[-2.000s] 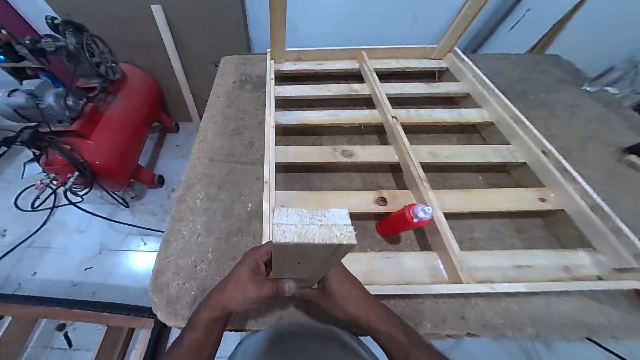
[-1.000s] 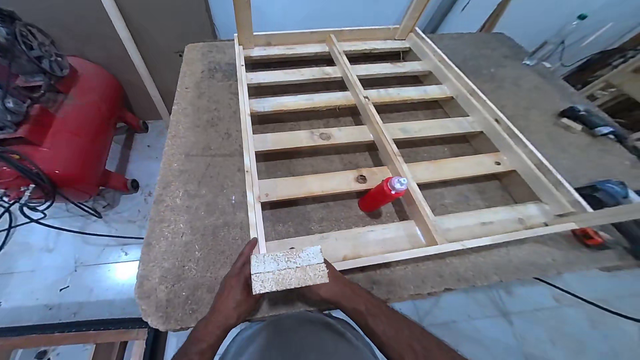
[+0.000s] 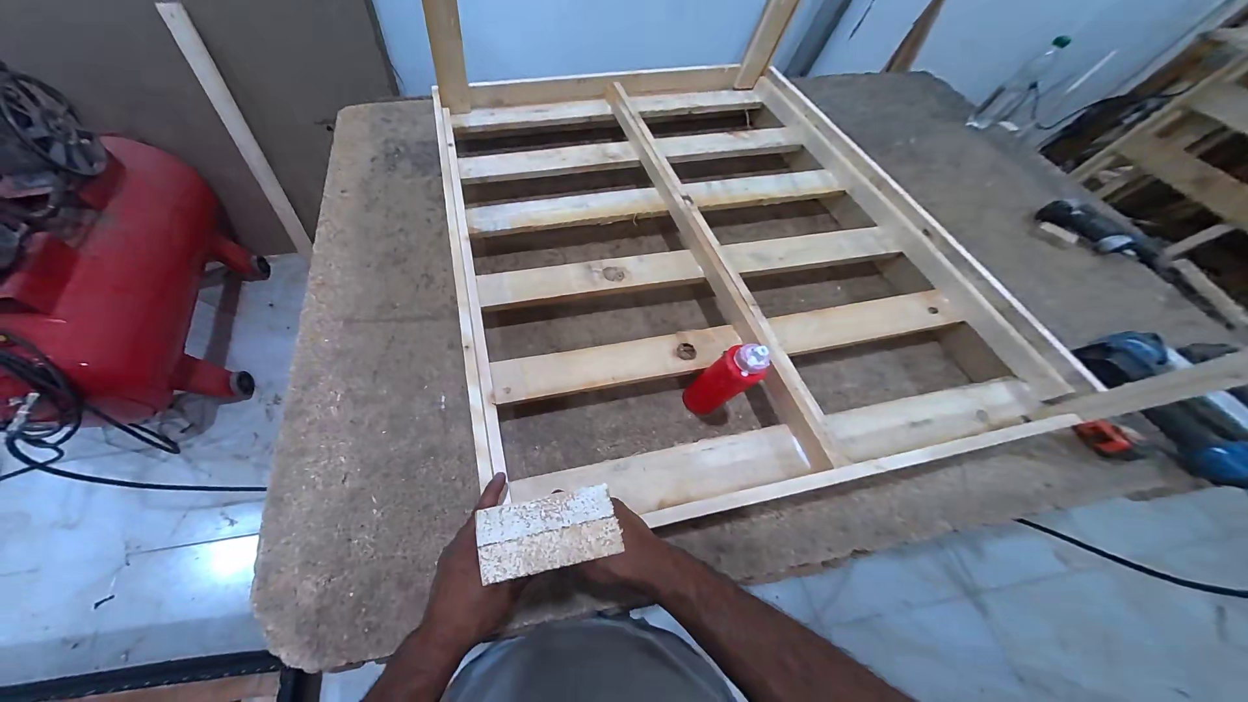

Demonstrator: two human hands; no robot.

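Observation:
A wooden post with a pale, rough end grain [image 3: 549,534] stands at the near left corner of a slatted wooden frame [image 3: 604,366]. My left hand [image 3: 473,575] grips the post from its left side, a fingertip by the frame's side rail. On the post's right side, my right hand [image 3: 634,551] holds it too, its fingers partly hidden behind the wood. A red bottle with a clear nozzle cap [image 3: 723,378] is tilted within the frame, beside the lengthwise middle rail [image 3: 717,263].
The frame lies on a worn board table [image 3: 361,390]. A red air compressor [image 3: 107,283] and its hoses are at left. Power tools [image 3: 1160,390] lie at right, with a plastic bottle [image 3: 1014,88] farther back. Two posts rise at the frame's far end.
The post in my hands has come to the frame's near left corner; two seconds ago it was leaning, with more of its long face showing. The view has shifted to the right.

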